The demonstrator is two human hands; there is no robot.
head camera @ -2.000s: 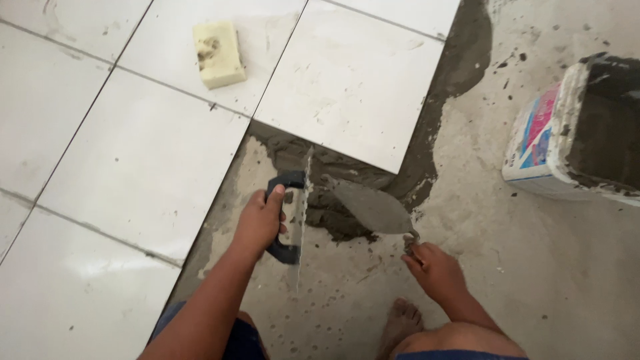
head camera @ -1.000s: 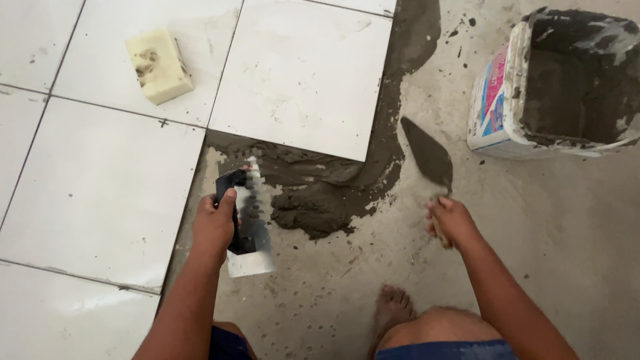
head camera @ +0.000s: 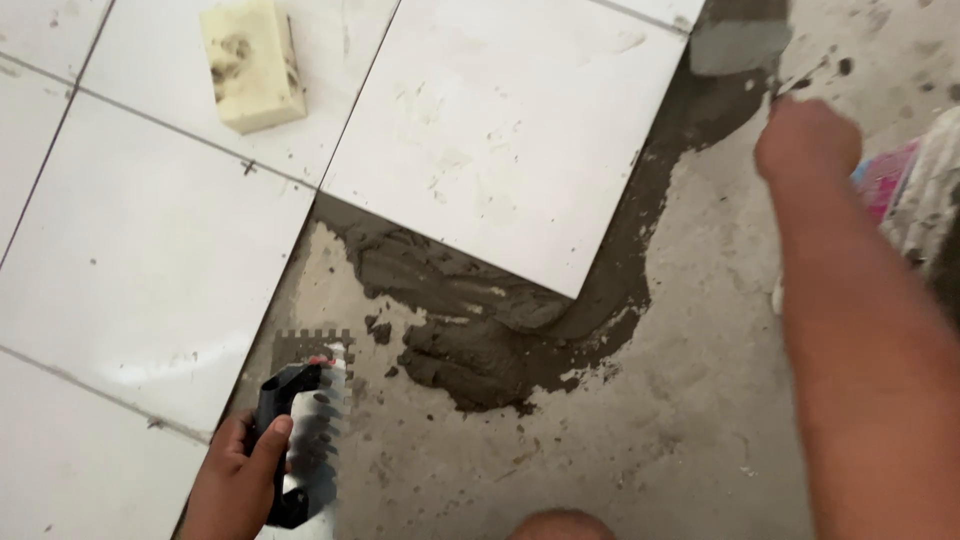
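My left hand [head camera: 244, 469] grips the black handle of a notched trowel [head camera: 311, 442], whose toothed metal blade lies low over the bare floor beside the laid tiles. At the upper right my right hand [head camera: 810, 139] is closed on a pointing trowel, its handle hidden in the fist. The blurred trowel blade [head camera: 739, 46] is over the grey mortar along the edge of a white tile [head camera: 502, 127]. A heap of wet mortar [head camera: 472, 360] sits on the floor below that tile's lower corner, joined to the mortar band along its right side.
A yellow sponge [head camera: 255, 67] with dark smudges lies on the white tiles at the upper left. A mortar-smeared bucket [head camera: 922, 195] stands at the right edge, partly behind my right forearm. Rough concrete floor [head camera: 675, 450] stretches below the mortar. My knee shows at the bottom edge.
My right hand has moved up with the pointing trowel, from the floor right of the mortar to the tile's upper right corner. The notched trowel has stayed in my left hand.
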